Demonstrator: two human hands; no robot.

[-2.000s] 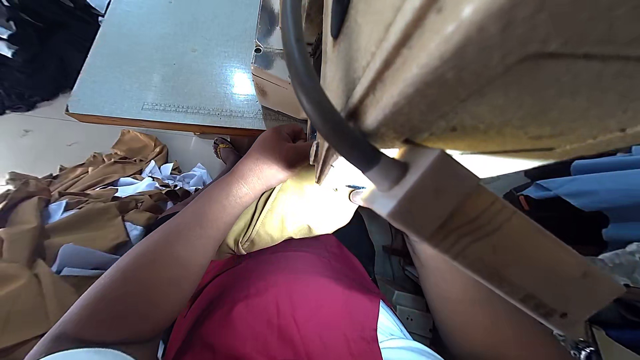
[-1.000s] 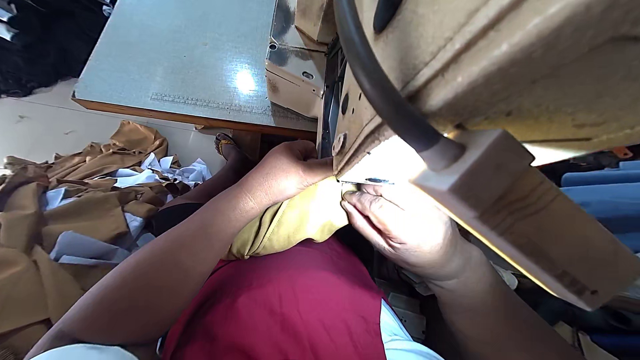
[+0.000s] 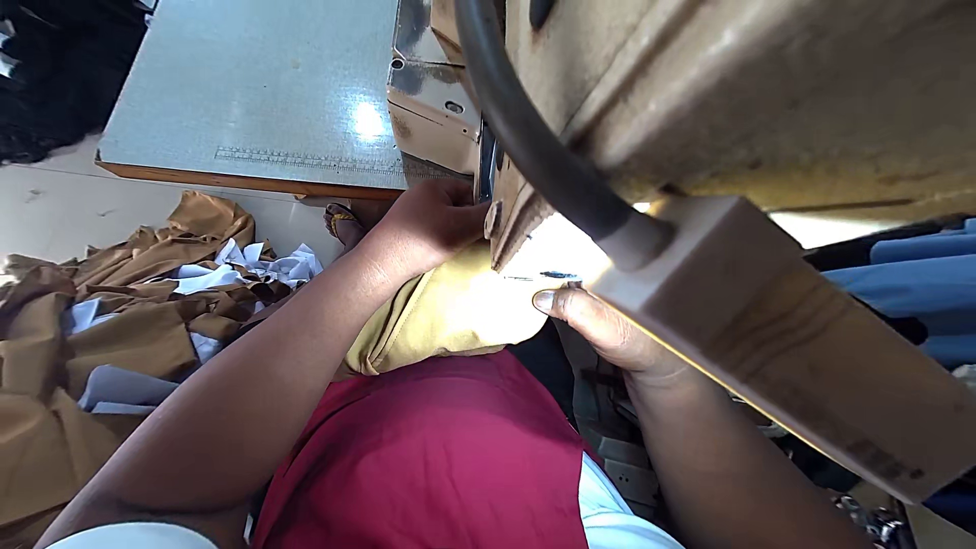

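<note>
A sewing machine fills the upper right, with a dark hose running down to a box-shaped lamp housing. Brightly lit tan cloth lies under the machine head and hangs toward my lap. My left hand rests at the cloth's left side by the head; its fingertips are hidden behind the machine. My right hand is at the cloth's right edge, its thumb near the edge and the other fingers hidden under the lamp housing. Glare hides the needle area.
A grey tabletop with a printed ruler scale lies at upper left. Brown and white cloth pieces are heaped on the floor. Blue cloth is stacked at right. A sandalled foot shows below the table. Dark cloth lies at far left.
My right hand has moved right from the bright spot by the machine head, where it was one second ago. My left hand stays beside the head.
</note>
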